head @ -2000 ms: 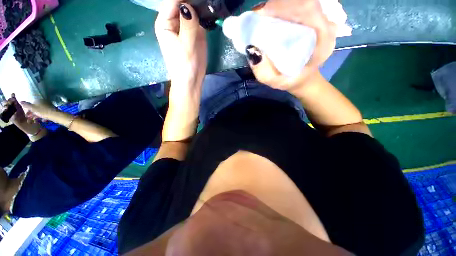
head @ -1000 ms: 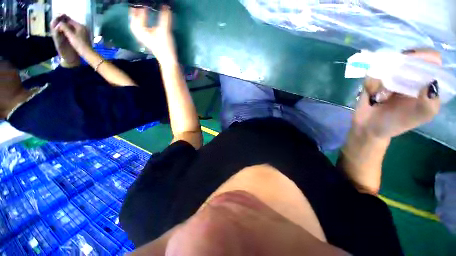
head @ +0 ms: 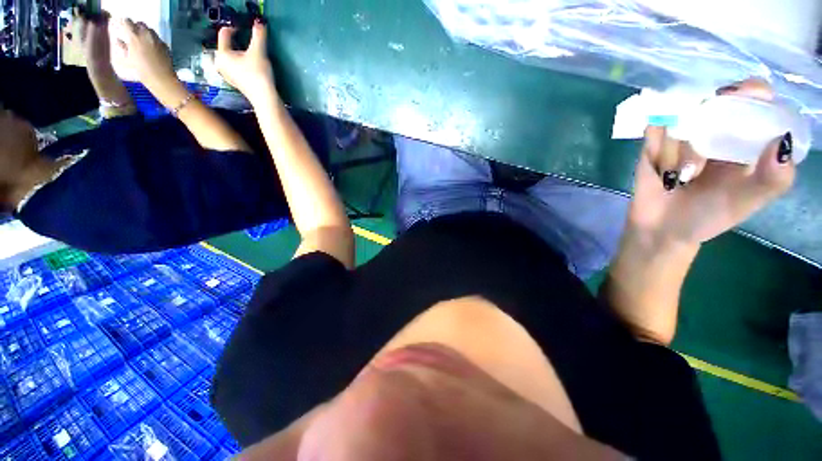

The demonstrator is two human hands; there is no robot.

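Observation:
My left hand [head: 242,65] is at the upper left, thumb and a finger on either side of a black plastic part [head: 241,29] at the bench's far left. The part is small, and its contact with the fingertips is only partly visible. My right hand [head: 712,194] is at the right over the bench edge, closed around a translucent white squeeze bottle [head: 744,131]. A white cloth or tissue [head: 634,115] is at the bottle's left end, with a teal tip [head: 663,120] against it.
Wrinkled clear plastic [head: 577,31] covers part of the green bench [head: 360,67] at the upper right. A co-worker in dark clothes [head: 144,198] is close at left, hands near the bench. Blue crates [head: 117,351] stand at lower left. A grey item [head: 805,351] shows at the right edge.
My hands have moved apart: the left to the far left, the right to the right with the bottle. The view has shifted, bringing in the plastic and losing the pink basket.

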